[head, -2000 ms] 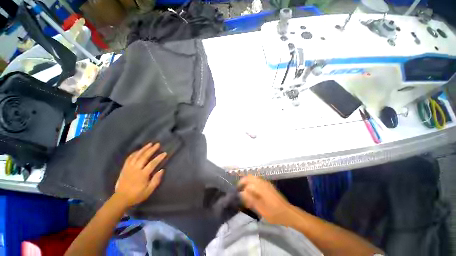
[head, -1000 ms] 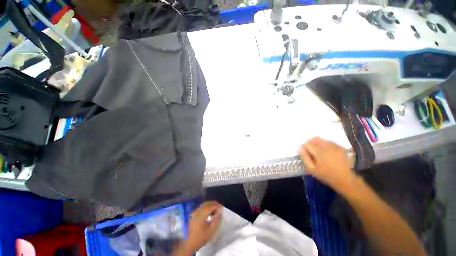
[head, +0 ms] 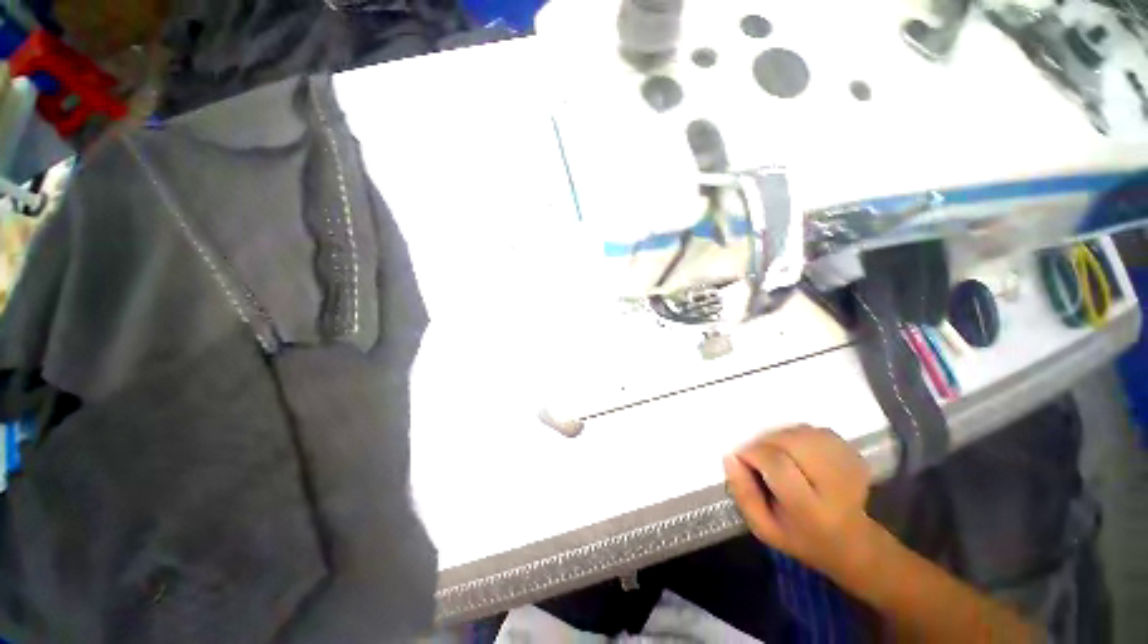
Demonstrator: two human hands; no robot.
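A large dark grey garment panel (head: 164,466) with pale stitch lines lies over the left of the table. A narrow dark grey strip (head: 896,377) with pale stitching lies right of the needle area and hangs over the table's front edge. My right hand (head: 806,491) is over the front edge, left of the strip, its fingers loosely curled, with nothing visible in them. My left hand is not in view. The presser foot area (head: 715,340) of the sewing machine has no cloth at it.
The white machine head (head: 856,126) fills the upper right. Pink and blue pens (head: 932,362), a black oval object (head: 973,312) and a yellow-handled tool (head: 1090,284) lie at the right. A tape-like strip (head: 604,547) runs along the front edge. More dark cloth (head: 277,50) is heaped behind.
The view has moved closer to the machine. My left hand has left the garment and gone out of view. The grey strip now lies at the right, where the dark flat rectangle showed two seconds ago.
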